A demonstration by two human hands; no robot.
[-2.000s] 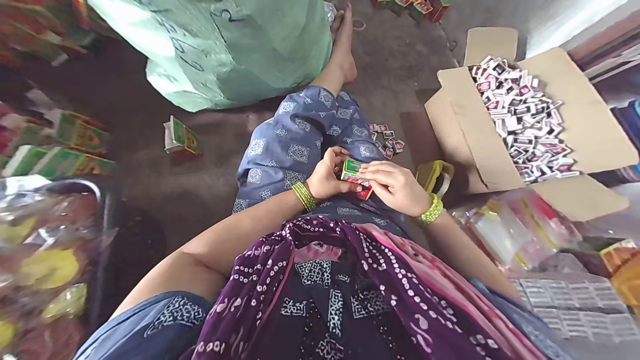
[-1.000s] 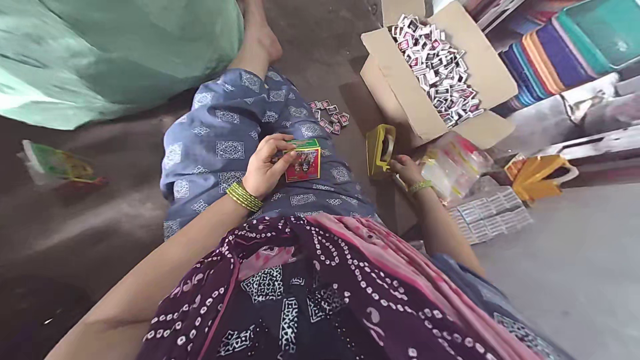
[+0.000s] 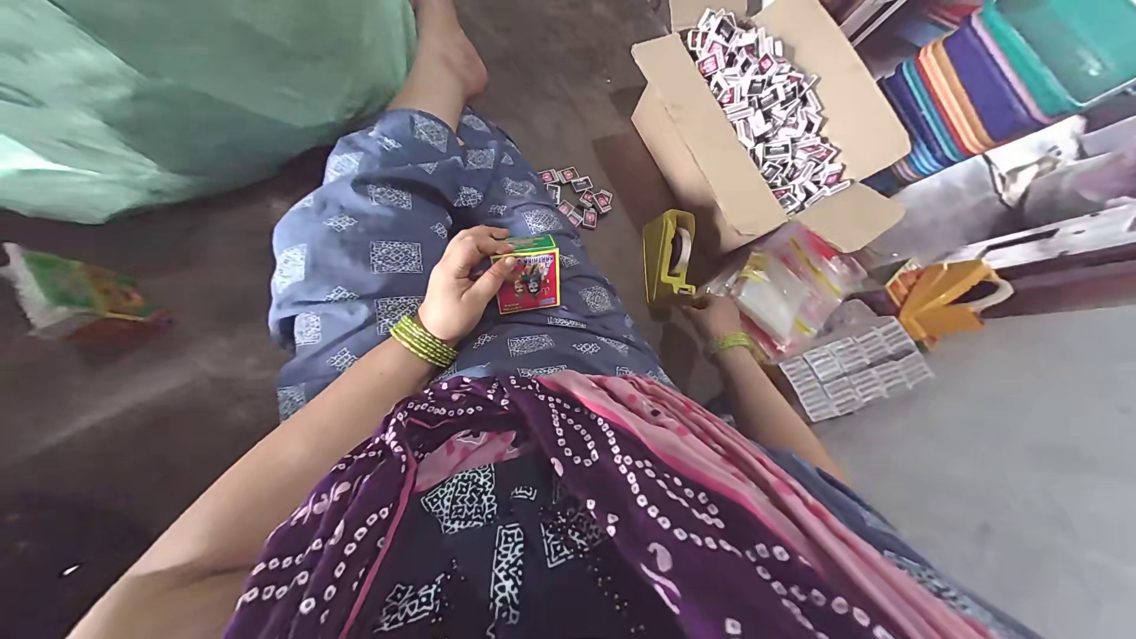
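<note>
My left hand (image 3: pixel 466 282) holds a small red, yellow and green printed box (image 3: pixel 531 282) on my lap, with thumb and fingers on its left side. Beyond my right knee, my right hand (image 3: pixel 713 319) reaches down beside a yellow tape dispenser (image 3: pixel 667 259) with a roll of tape in it. Its fingers are partly hidden at the dispenser's lower end, so whether they grip anything cannot be made out. Clear plastic packets (image 3: pixel 781 288) lie just right of that hand.
An open cardboard carton (image 3: pixel 688 151) full of small matchboxes stands front right. Several loose matchboxes (image 3: pixel 577 197) lie on the floor. A large green sack (image 3: pixel 204 98) is front left, a green packet (image 3: pixel 75 288) left. Stacked coloured trays (image 3: pixel 972 84) and an orange dispenser (image 3: pixel 945 297) are right.
My right hand has left the printed box and moved right to the yellow dispenser. My left hand still holds the box on my lap. The view has swung right.
</note>
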